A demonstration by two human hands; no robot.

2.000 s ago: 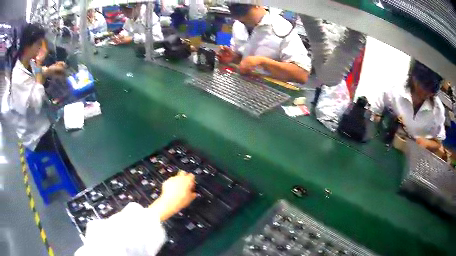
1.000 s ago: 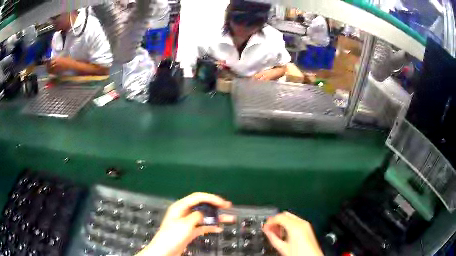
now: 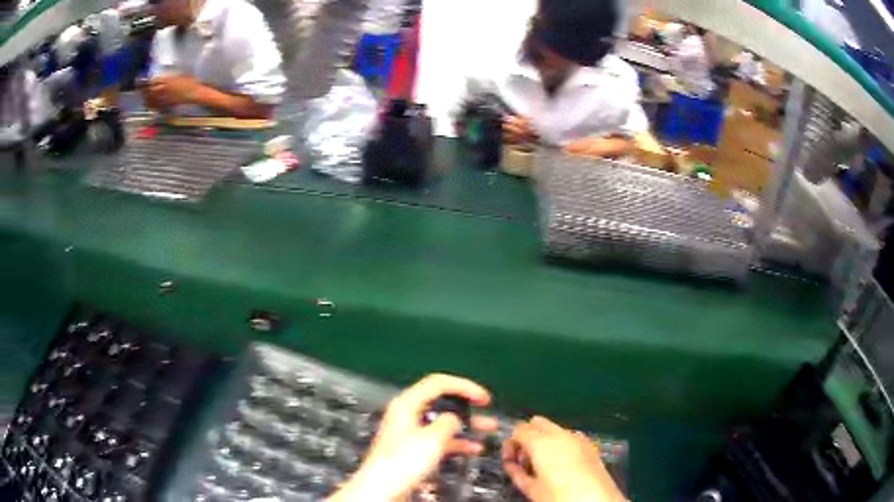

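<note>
My left hand (image 3: 426, 436) holds a small dark part (image 3: 447, 408) between thumb and fingers, above the right part of the clear tray (image 3: 257, 394). My right hand (image 3: 554, 461) is close beside it on the right, fingers curled inward; whether it holds something small cannot be told. The clear tray has rows of pockets with small dark parts. The black tray (image 3: 108, 392) with shiny dark parts lies to its left.
Loose parts (image 3: 263, 321) lie on the green bench (image 3: 392, 279) beyond the trays. The black bench machine (image 3: 784, 451) with a clear guard (image 3: 868, 363) stands at right. Stacked clear trays (image 3: 642, 211) lie before a facing person (image 3: 588, 103).
My left hand has left the black tray and now holds a dark part. My right hand has come into view. The view has turned right, then slightly back left.
</note>
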